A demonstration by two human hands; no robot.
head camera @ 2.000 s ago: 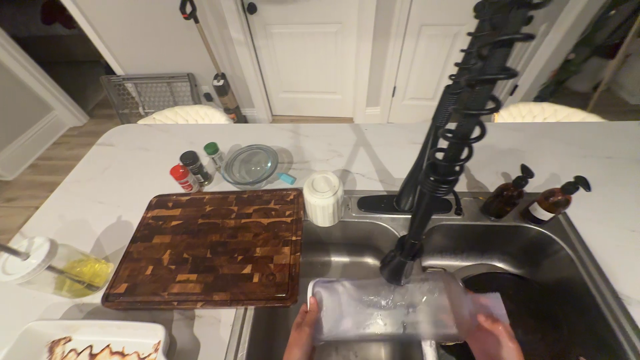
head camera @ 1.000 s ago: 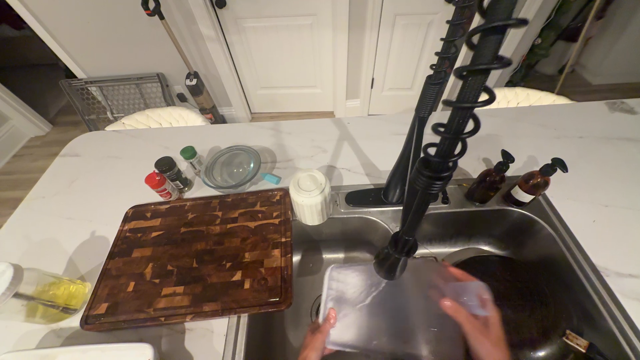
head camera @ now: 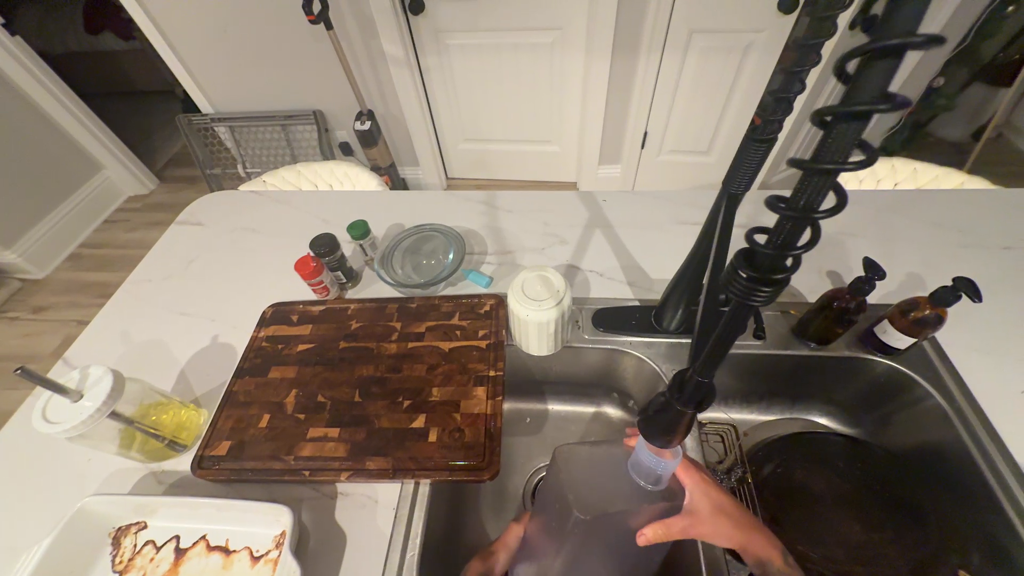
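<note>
A translucent plastic container (head camera: pixel 588 504) is over the left basin of the steel sink, between my two hands. My left hand (head camera: pixel 500 550) grips its lower left side, partly cut off by the frame's bottom edge. My right hand (head camera: pixel 700 512) holds its right side near a short, clear ribbed spout or neck (head camera: pixel 654 466). The black faucet spray head (head camera: pixel 670 416) is directly above that neck; whether they touch cannot be told. Part of the container lies below the view.
Left of the sink lies a wooden cutting board (head camera: pixel 368 384). An upturned white cup (head camera: pixel 540 312) stands at the sink's back rim, two soap dispensers (head camera: pixel 912 320) at the right. A dark pan (head camera: pixel 840 496) fills the right basin. A white baking dish (head camera: pixel 192 512) sits lower left.
The container has been turned, so its neck now faces the spray head. My right hand has shifted to beside the neck; both hands still hold the container.
</note>
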